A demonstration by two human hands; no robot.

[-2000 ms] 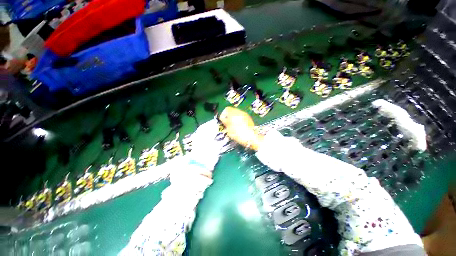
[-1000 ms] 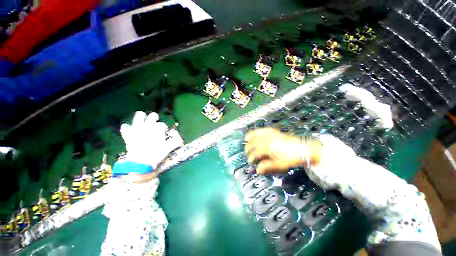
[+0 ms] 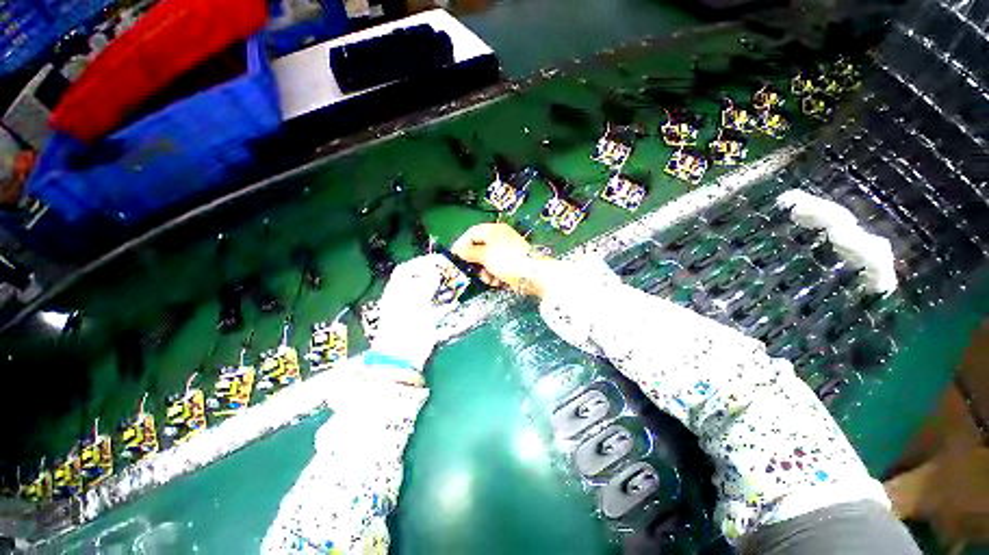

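Note:
My left hand (image 3: pixel 410 309), white-gloved with a blue wrist band, holds a circuit board (image 3: pixel 447 284) at the near edge of the green belt. My right hand (image 3: pixel 501 257), orange-yellow, is beside it with its fingertips on a small dark part (image 3: pixel 473 273), not clear enough to name. More circuit boards (image 3: pixel 328 343) stand in a row to the left, and others (image 3: pixel 564 211) lie on the belt to the right. A blister tray (image 3: pixel 551 382) with dark oval housings (image 3: pixel 609 447) lies below my right forearm.
A pale metal rail (image 3: pixel 217 426) runs along the belt (image 3: pixel 358 206). Beyond it are a blue bin (image 3: pixel 163 163), a red tray (image 3: pixel 163 65) and a black ribbed block (image 3: pixel 393 57). A white crumpled cloth (image 3: pixel 840 241) lies on trays at right, near stacked trays (image 3: pixel 922 119).
My right hand has moved from the blister tray up and left to the board. My left hand has moved right along the rail, and the two hands are now together.

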